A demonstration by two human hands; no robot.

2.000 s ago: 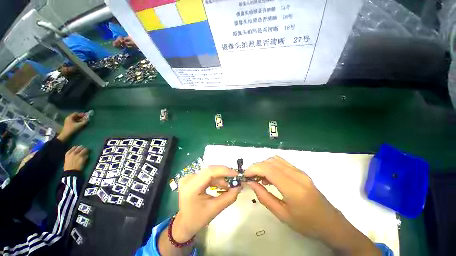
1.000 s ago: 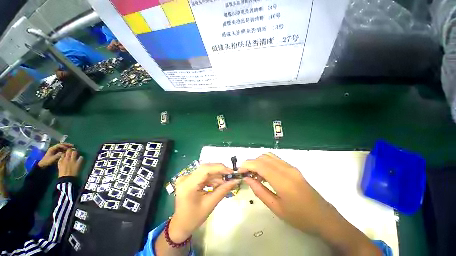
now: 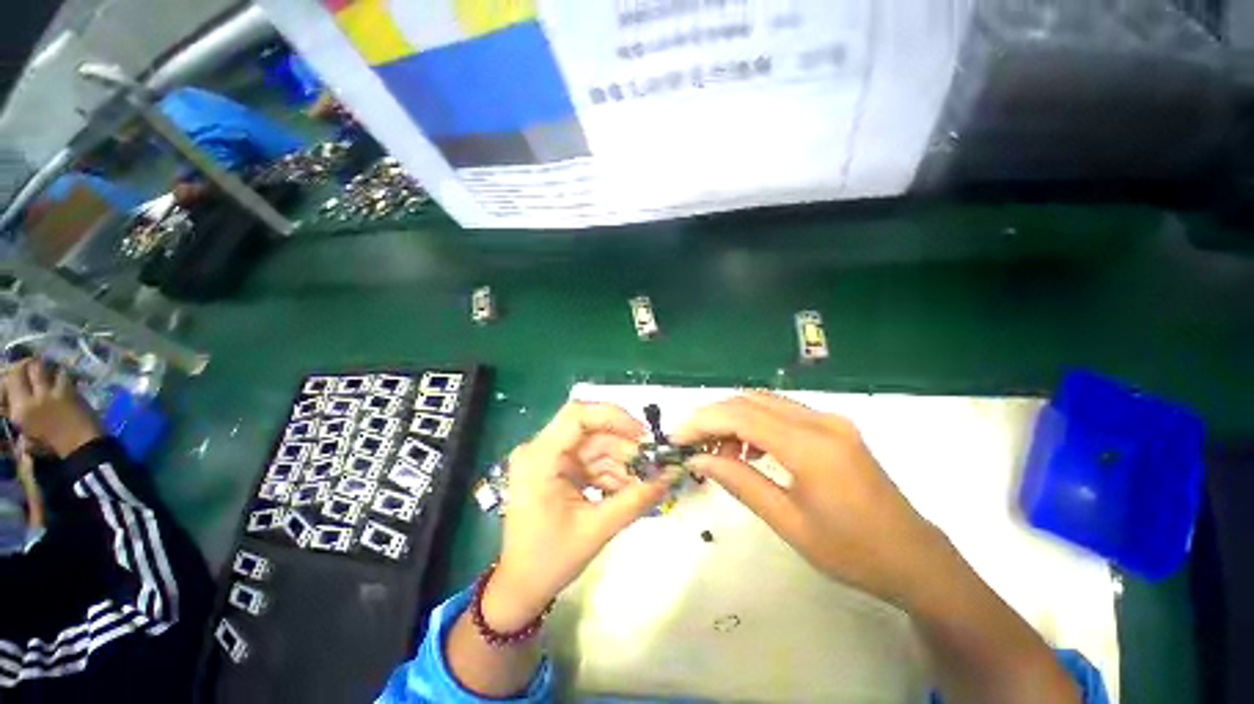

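Observation:
A small dark circuit board with silvery parts [image 3: 660, 462] is held over the mat, with a tiny black camera module on a short strip [image 3: 653, 417] standing up from it. My left hand [image 3: 567, 481] grips its left side between thumb and fingers. My right hand [image 3: 805, 481] pinches its right side. Fingers hide part of the board. Under and beside my left hand, loose pale and yellow pieces partly show. A tiny black part [image 3: 707, 536] and a thin small ring-like piece [image 3: 726, 623] lie on the cream mat [image 3: 825, 633].
A black tray [image 3: 323, 619] with rows of pale-framed units stands at left. Three single units [image 3: 811, 336] are spaced beyond the mat. A blue bin [image 3: 1111, 475] sits at right. A test chart [image 3: 715, 151] hangs ahead. Another person's hand and striped sleeve [image 3: 131, 536] are at far left.
The view has shifted slightly. The held board is tilted differently, and my fingers have shifted around it. The neighbour's hands have moved away to the left from the bench beside the tray.

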